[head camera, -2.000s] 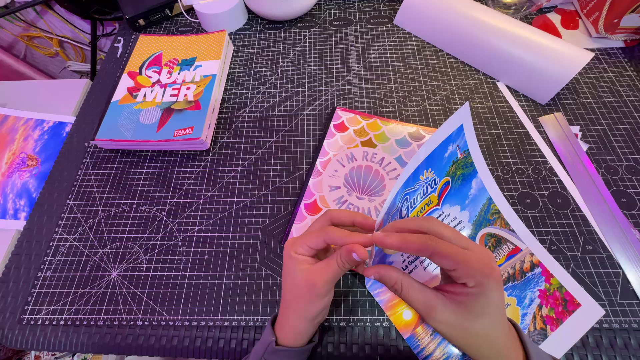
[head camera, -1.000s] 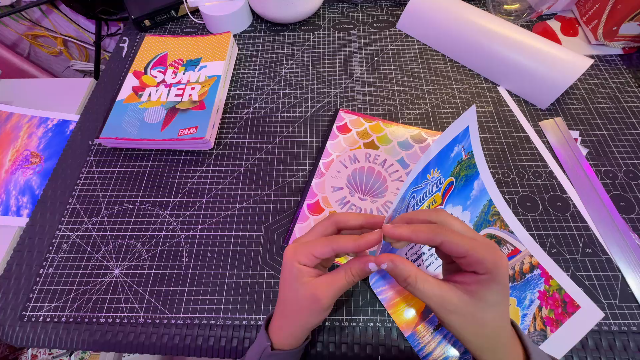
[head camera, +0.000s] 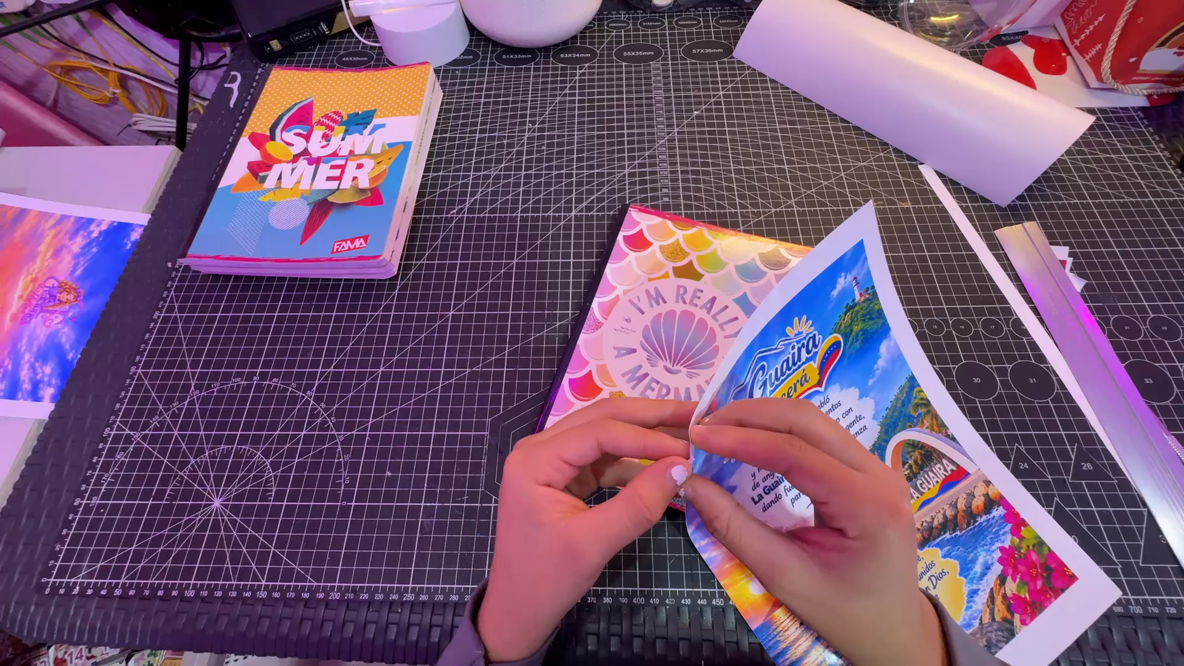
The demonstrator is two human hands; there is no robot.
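Note:
A glossy printed sheet (head camera: 879, 370) with a seaside picture and white borders stands tilted and curved at the lower right. Both hands meet at its left edge. My left hand (head camera: 592, 509) pinches that edge between thumb and fingers. From the sheet's printed side, my right hand (head camera: 814, 499) pinches the same edge, its fingertips close to those of the left. Whether a thin film is being held there cannot be told. Partly hidden behind the sheet and hands, a notebook (head camera: 638, 296) with a shell and fish-scale cover lies on the black cutting mat (head camera: 370, 370).
Stacked notebooks (head camera: 324, 176) with a summer cover lie at upper left. A curled white sheet (head camera: 916, 102) lies at upper right, above a narrow white strip (head camera: 990, 268) and a metal ruler (head camera: 1091, 361). Another printed sheet (head camera: 55, 296) is at the left edge. White devices (head camera: 416, 32) stand at the back.

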